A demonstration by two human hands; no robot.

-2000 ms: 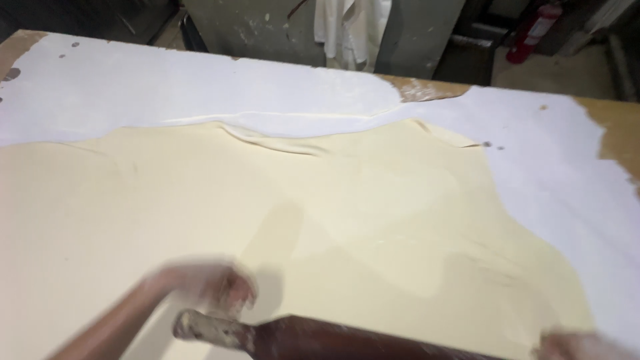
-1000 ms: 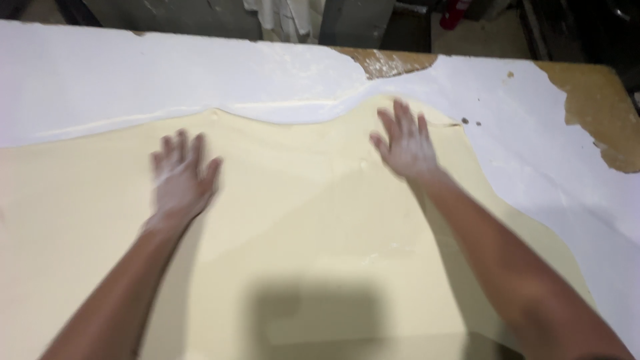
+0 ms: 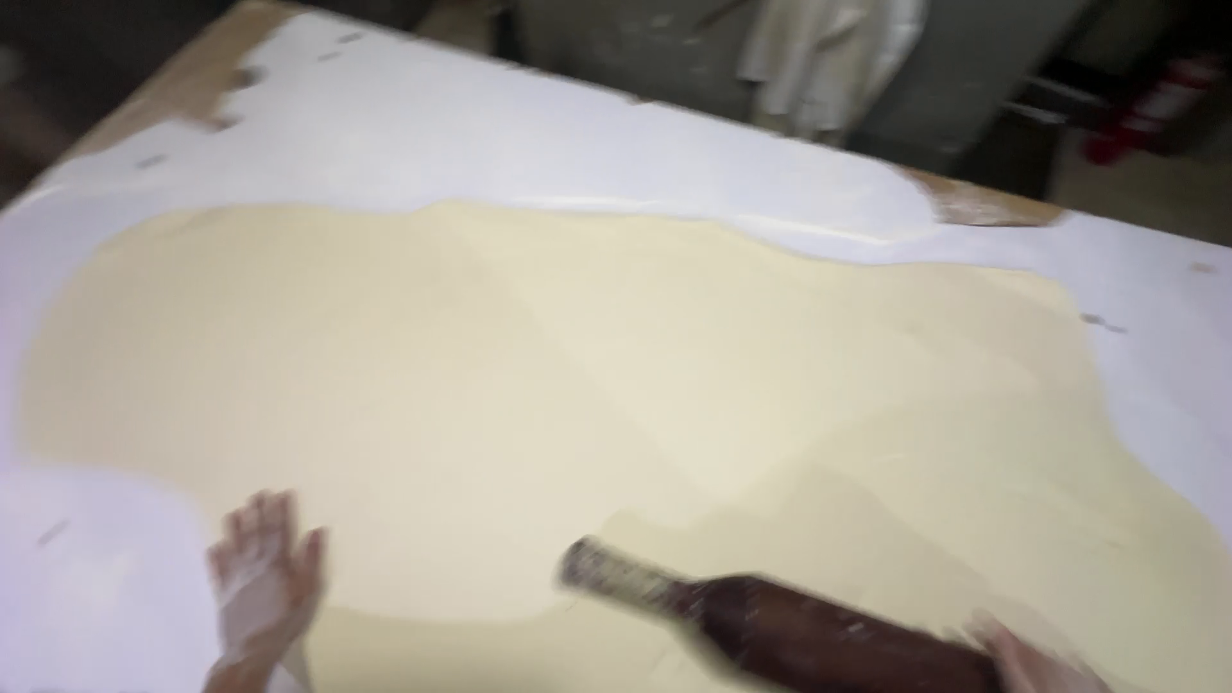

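A large, thin sheet of pale yellow dough (image 3: 539,385) lies spread over the white, flour-dusted table surface. My left hand (image 3: 265,577), floury and with its fingers spread, is at the dough's lower left edge and holds nothing. A dark brown wooden rolling pin (image 3: 847,635) with a pale, worn handle slants over the dough at the lower right. At its right part is my right hand (image 3: 1035,659), blurred and cut off by the frame's bottom; its grip on the pin cannot be made out.
The table's white covering (image 3: 577,135) is worn through to brown at the far left corner and on the far edge (image 3: 1001,199). Beyond the table hang white cloths (image 3: 818,58). A red fire extinguisher (image 3: 1150,111) stands on the floor at the back right.
Both hands lay spread on the far part of the dough one second ago; they are now nearer to me. The rolling pin is back in view. The view has swung left.
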